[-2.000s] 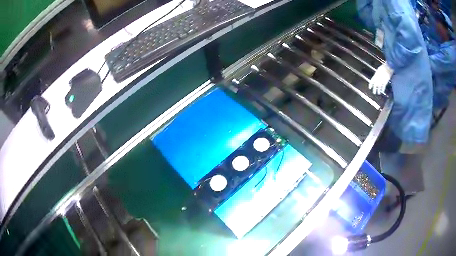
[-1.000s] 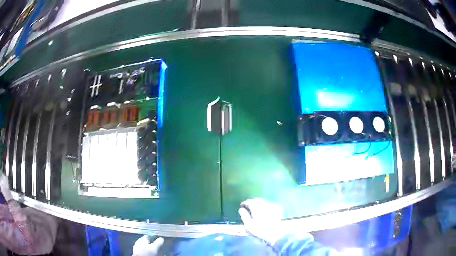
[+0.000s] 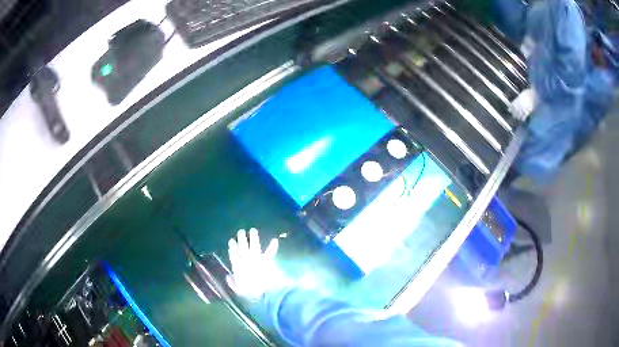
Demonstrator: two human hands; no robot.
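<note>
My right hand [image 3: 252,268], in a white glove with a blue sleeve, is over the green mat with its fingers apart and holds nothing. It is left of the closed unit enclosure [image 3: 312,146], not touching it. The unit lies flat, with glossy blue film, a black strip of three pale round fan hubs [image 3: 371,171] and a part bleached by glare. An open board-filled unit [image 3: 85,312] with a blue edge is cut off at the bottom left. My left hand is not in view.
Steel rollers [image 3: 451,101] lie beyond the unit, with a person in blue [image 3: 553,88] beside them. A white shelf holds a black scanner [image 3: 49,105] and a keyboard [image 3: 224,17]. A bright lamp [image 3: 475,303] and blue bin [image 3: 485,237] are below the near rail.
The view has swung to the right. My right hand has moved from the near rail out over the mat and its fingers are spread. My left hand has left the picture.
</note>
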